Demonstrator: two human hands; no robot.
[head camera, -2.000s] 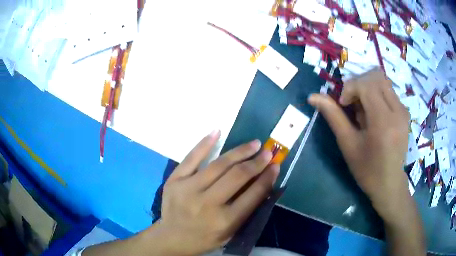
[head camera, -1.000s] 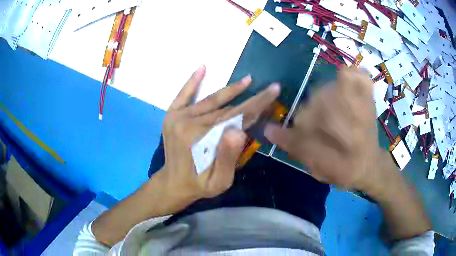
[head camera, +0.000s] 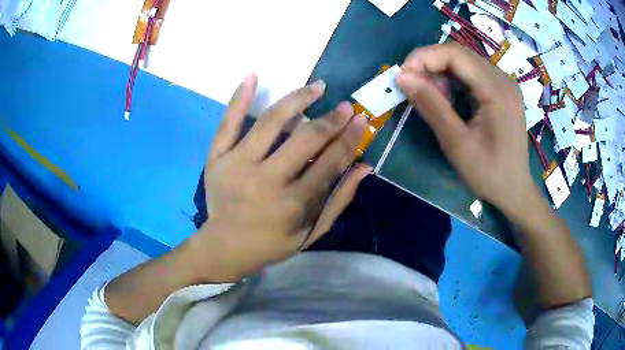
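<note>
An orange flexible circuit (head camera: 371, 131) lies on the green bench near its front edge. My left hand (head camera: 274, 164) is over it from the left, with fingertips on its left side. My right hand (head camera: 473, 116) pinches the right corner of a white adhesive piece (head camera: 381, 92) between thumb and forefinger. The white piece has a tiny dark hole and lies over the upper part of the orange circuit. Whether it is stuck down cannot be seen. My left palm's underside is hidden.
A white board (head camera: 205, 48) is at the left, with an orange circuit with red wires (head camera: 146, 27) on it. A heap of white pieces with red wires (head camera: 569, 89) spreads at the right. A thin pale strip (head camera: 395, 138) lies beside the circuit. A small white scrap (head camera: 476, 208) is near the edge.
The white piece that was in my left hand is now over the orange circuit, held by my right hand. My left hand has turned palm-down with fingers on the circuit. The view has shifted down.
</note>
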